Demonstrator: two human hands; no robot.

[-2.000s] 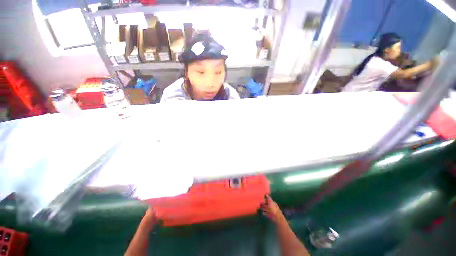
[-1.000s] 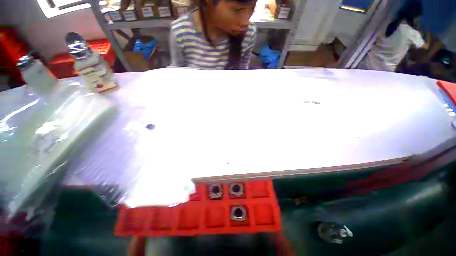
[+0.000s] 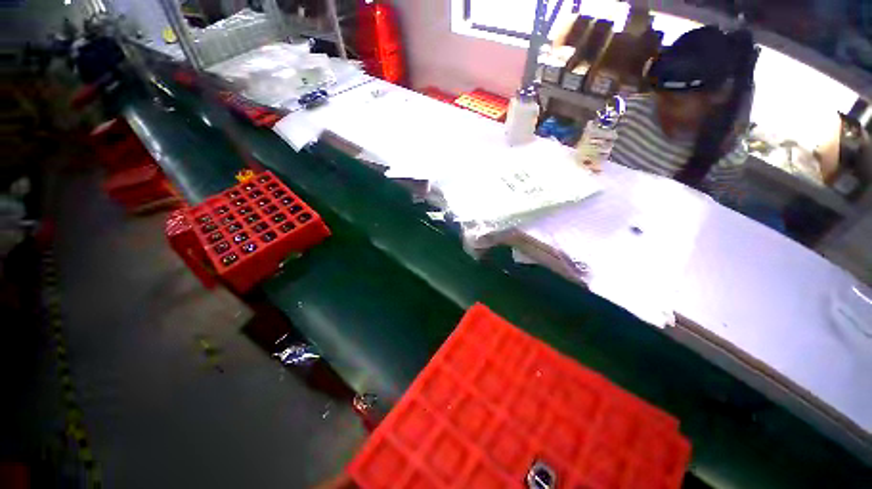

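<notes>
A red compartment tray (image 3: 507,411) is close in front of me at the bottom, tilted, over the green conveyor belt (image 3: 382,277). Most of its visible pockets are bare; one small dark, silver-rimmed part (image 3: 540,474) sits in a pocket near the bottom edge. A bit of my left hand (image 3: 335,481) shows at the tray's lower left corner, holding it; the rest is cut off. My right hand is not in view. A stack of red trays (image 3: 256,222), its top pockets filled with small dark parts, stands on the belt further left.
A white shelf (image 3: 708,253) runs beside the belt, with plastic-wrapped sheets (image 3: 516,186) and a pump bottle (image 3: 522,116) on it. A person in a striped shirt (image 3: 631,143) sits behind it. More red trays (image 3: 134,181) and a grey aisle (image 3: 143,382) are at the left.
The view has swung left along the belt. The tray, earlier level beside the shelf edge, is now angled and nearer the lower right; my right hand has left the picture.
</notes>
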